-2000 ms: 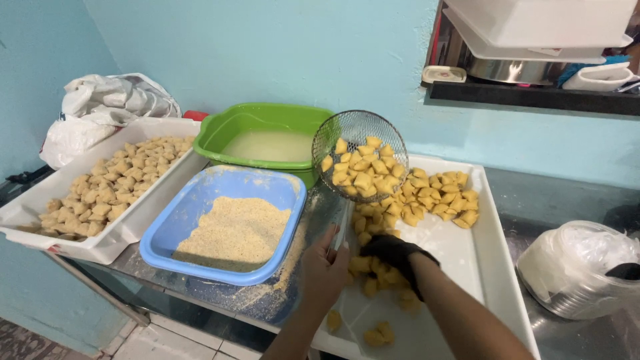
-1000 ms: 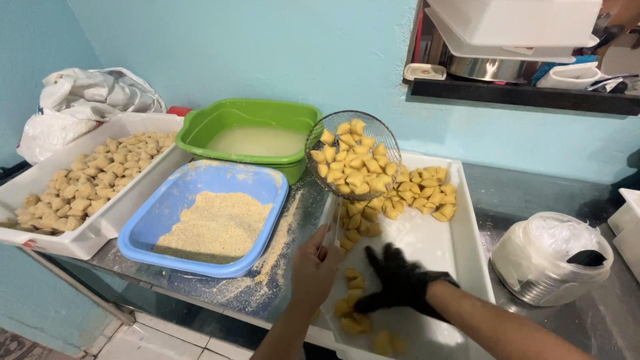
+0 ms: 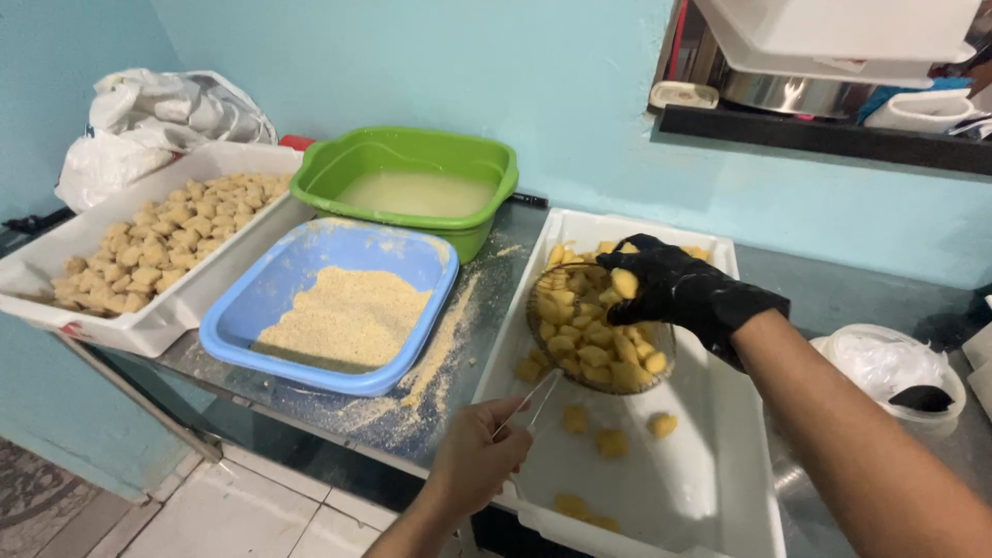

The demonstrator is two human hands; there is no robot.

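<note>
My bare left hand (image 3: 482,453) grips the wire handle of a round wire-mesh skimmer (image 3: 668,356), which is over the right-hand white plastic tray (image 3: 748,457). Yellow pillow-shaped dough pieces (image 3: 595,356) fill its basket. My right hand (image 3: 659,283), in a black glove, is at the top of the basket, its fingers curved around some of the pieces; one piece (image 3: 624,284) shows between thumb and fingers. More yellow pieces lie in the tray behind the skimmer, and several (image 3: 611,442) are scattered on the tray bottom in front of it.
Left of the tray stand a blue basin (image 3: 225,329) of crumbs (image 3: 349,318) and a green basin (image 3: 504,167) of cloudy liquid (image 3: 418,192). Farther left, a white tray (image 3: 174,325) holds crumb-coated pieces (image 3: 155,252). A plastic tub (image 3: 872,341) stands right; a dark shelf (image 3: 814,138) overhangs behind.
The skimmer has come down and nearer over the tray, and holds more pieces. My gloved right hand has moved from the tray bottom up to the skimmer with pieces in its fingers.
</note>
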